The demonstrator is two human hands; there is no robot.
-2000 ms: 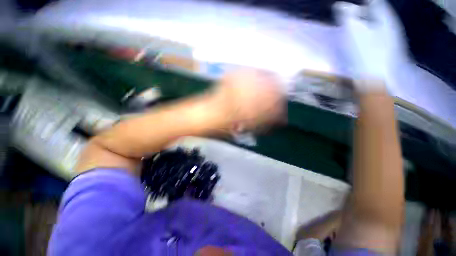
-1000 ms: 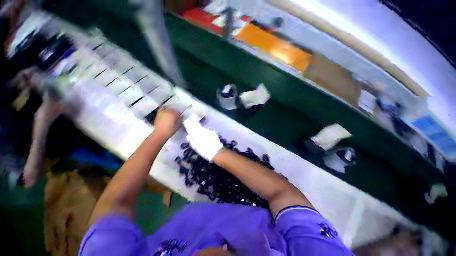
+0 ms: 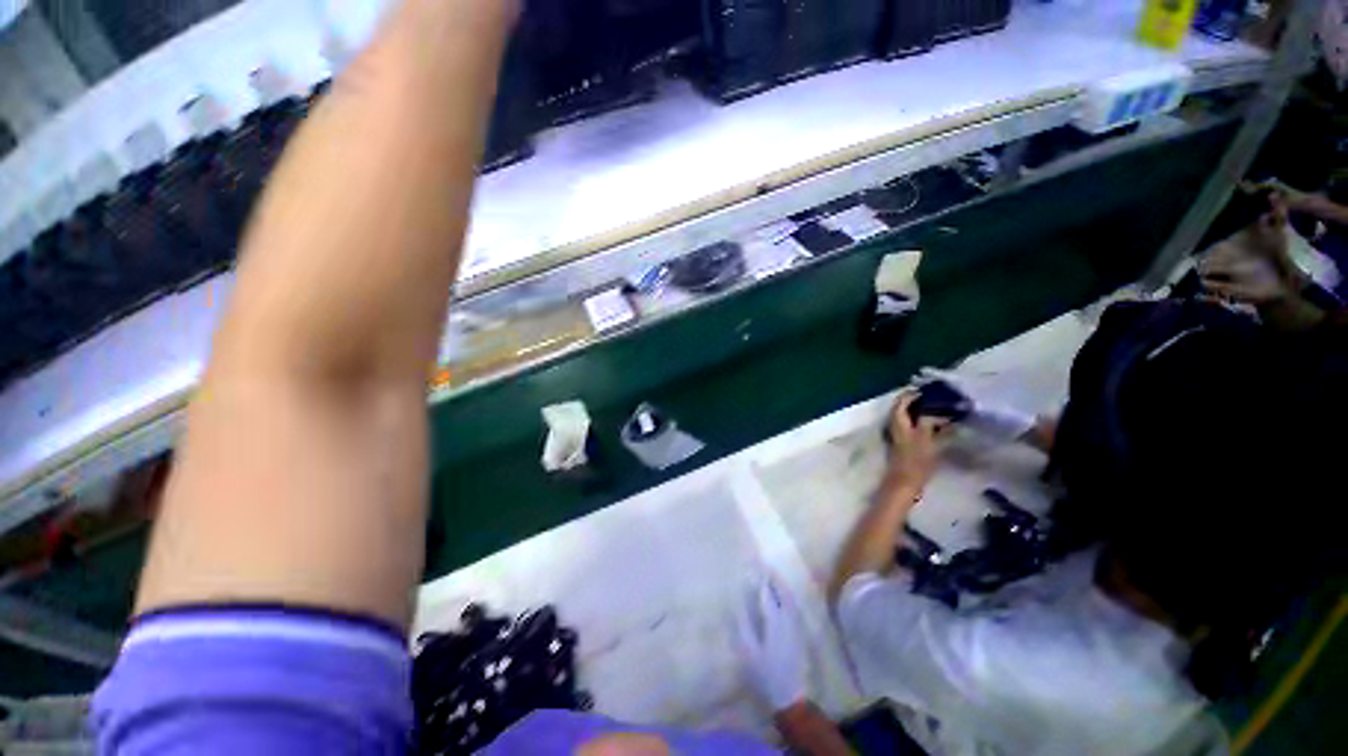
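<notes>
My left arm reaches up across the left of the picture, and its hand is cut off by the top edge. My right hand (image 3: 772, 647), in a white glove, is low over the white bench (image 3: 651, 554). It is blurred, and its fingers and any hold are unclear. A tangled heap of black cables (image 3: 495, 677) lies on the bench at bottom left, left of my right hand and apart from it.
The green belt (image 3: 754, 362) carries an open box (image 3: 565, 437), a bagged product (image 3: 648, 428) and another open box (image 3: 894, 288). Dark boxes with white flaps (image 3: 163, 192) stand upper left. A neighbouring person (image 3: 1020, 650) at right holds a dark object (image 3: 937, 402).
The view has swung, bringing the neighbouring person in at right. My hands, close together by the box row a second ago, are apart; my left arm is raised and my right hand is lower right.
</notes>
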